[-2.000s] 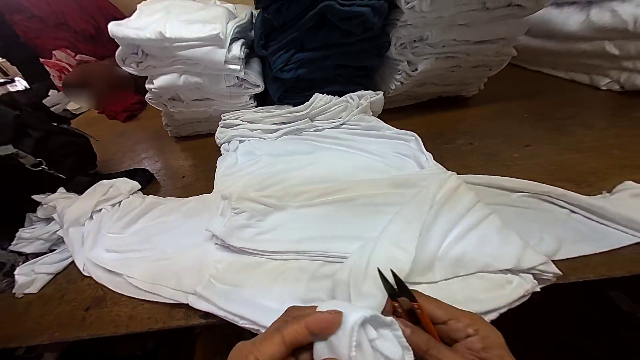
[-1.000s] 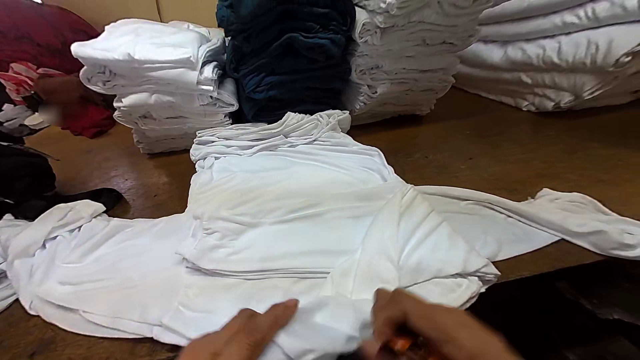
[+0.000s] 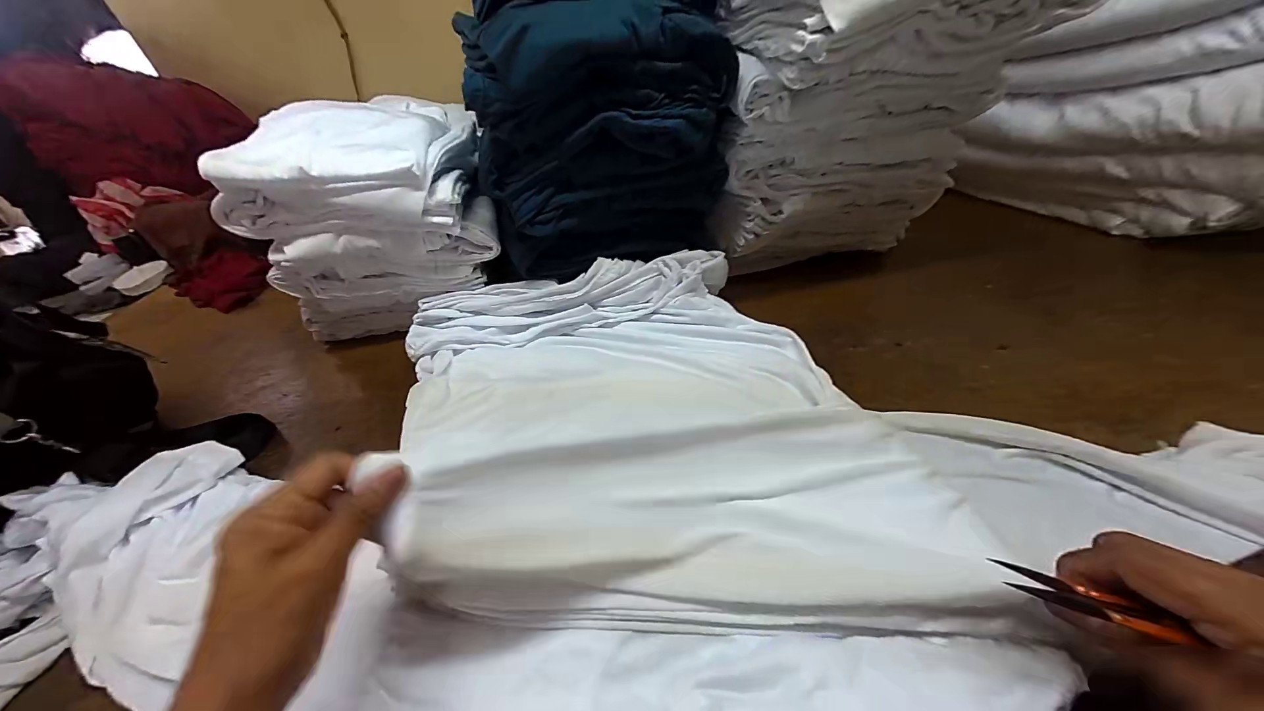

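A pile of white knit garments (image 3: 632, 474) lies spread across the wooden table, its gathered ends at the far side and loose parts trailing left and right. At the pile's left edge, my left hand (image 3: 286, 563) pinches a fold of white cloth between thumb and fingers. Orange-handled thread snips (image 3: 1106, 607) are in my right hand (image 3: 1175, 602), over the right part of the pile, their dark blades pointing left and slightly apart. The lower part of my right hand is blurred.
Behind the pile on the wooden table (image 3: 1066, 326) stand folded white garments (image 3: 346, 207), a dark blue fabric stack (image 3: 602, 138) and a tall white stack (image 3: 839, 148). More white cloth (image 3: 1136, 138) is at the far right. Black cloth (image 3: 69, 395) and red cloth (image 3: 118, 118) lie at the left.
My hands were close together at the near edge of the pile; now they are far apart. My left hand is at the pile's left edge, and my right hand has moved right with the snips.
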